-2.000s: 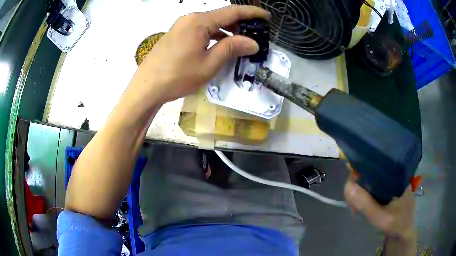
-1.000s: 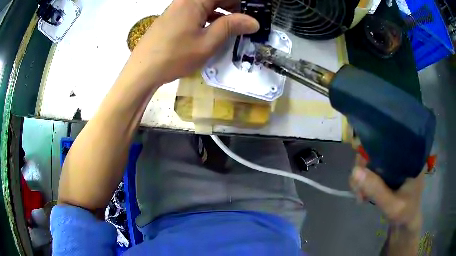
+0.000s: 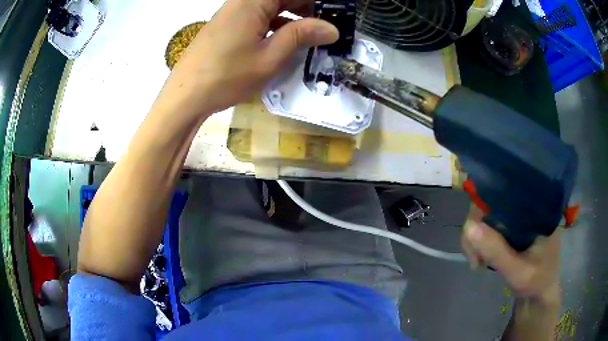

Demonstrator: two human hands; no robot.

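My left hand (image 3: 267, 46) is at the top centre, cut off by the upper edge, and holds a black socket assembly (image 3: 335, 28) over the white plug housing (image 3: 320, 110). The housing lies on the yellow-tan fixture (image 3: 307, 148), which has pale tape over it. My right hand (image 3: 510, 256) grips the dark soldering gun (image 3: 507, 146), with its orange trigger showing. The gun's scorched barrel points left and its tip is at the housing's centre, just below the black assembly. The exact contact at the tip is too small to tell.
A black fan grille (image 3: 413, 20) stands behind the housing. A round tin of amber grains (image 3: 181, 45) is at the left, and a white unit with a black part (image 3: 79, 30) lies farther left. A white cord (image 3: 360, 228) crosses my lap. A blue crate (image 3: 575, 43) is at the far right.
The bench scene sits higher in the view than at first. The gun's barrel tip stays at the housing's centre, and my left hand still holds the black assembly.
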